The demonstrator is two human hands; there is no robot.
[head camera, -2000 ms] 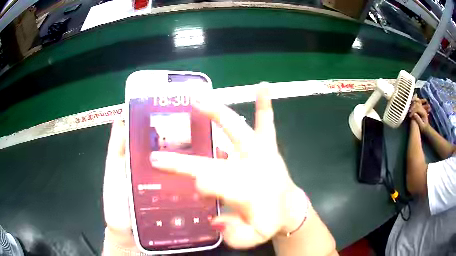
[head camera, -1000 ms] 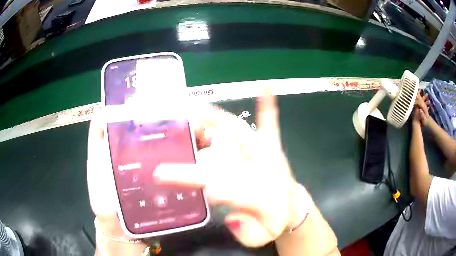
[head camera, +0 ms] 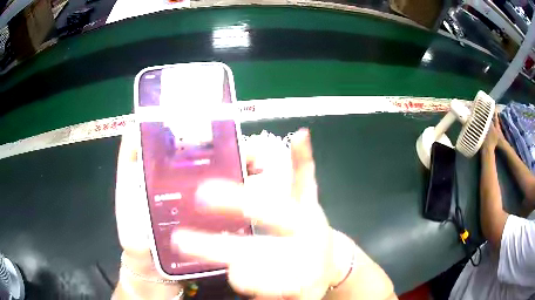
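Observation:
A smartphone (head camera: 190, 176) with a pale rim stands upright in front of me, its lit screen purple and pink with a white glare patch at the top. My left hand (head camera: 130, 205) holds it from behind and along its left edge. My right hand (head camera: 287, 234) is over the phone's lower right part, bright and blurred, fingers spread over the screen and holding nothing. Whether a fingertip touches the glass cannot be told. Small white parts (head camera: 267, 140) show behind the phone and right hand, mostly hidden.
A cream desk fan (head camera: 474, 124) stands at right beside a black phone (head camera: 440, 181) and a cable with a yellow tag (head camera: 464, 236). A neighbour's arms (head camera: 491, 181) rest at the right edge. A white strip (head camera: 340, 105) borders the green belt (head camera: 328, 64).
The phone has shifted slightly right since one second ago and is more upright. My right hand's fingers have moved lower and spread over the screen. More of the white parts shows.

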